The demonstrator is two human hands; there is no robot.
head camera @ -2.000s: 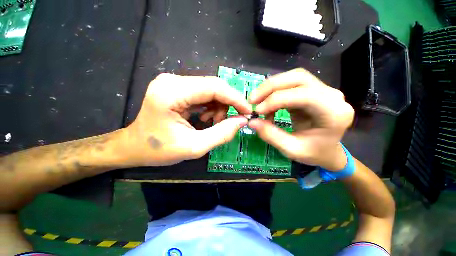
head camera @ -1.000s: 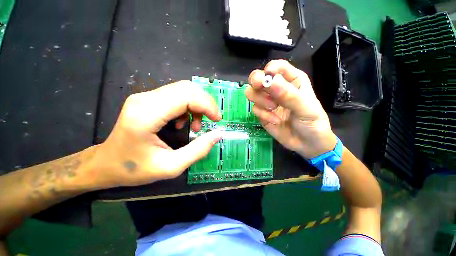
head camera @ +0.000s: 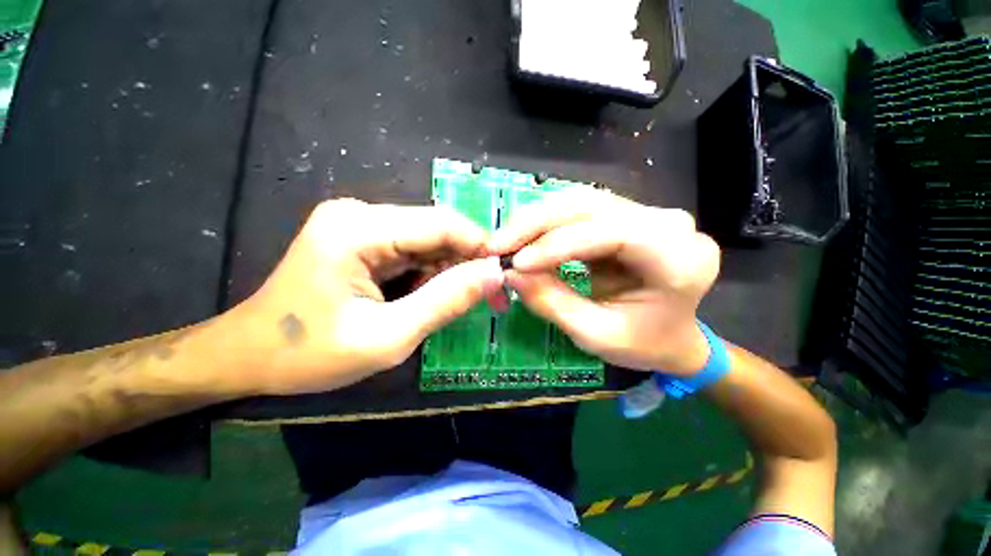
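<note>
A green PCB panel (head camera: 467, 348) lies on the black mat in front of me, partly covered by my hands. My left hand (head camera: 369, 299) and my right hand (head camera: 619, 277) meet fingertip to fingertip above it. A tiny black component (head camera: 506, 262) shows between the fingertips, pinched by my right hand. My left thumb and finger are closed at its left side; what they hold is hidden. A blue strap (head camera: 701, 364) is around my right wrist.
A black bin of white parts (head camera: 587, 49) stands at the top. A second black bin (head camera: 799, 163) with a few dark parts stands to its right. A black rack (head camera: 935, 196) with green boards is at far right. The mat's wooden edge (head camera: 326, 419) is nearest me.
One second ago my hands were apart, with a small pale round piece in my right fingertips. My right hand has since moved left and down to meet my left fingertips; the white piece is not visible.
</note>
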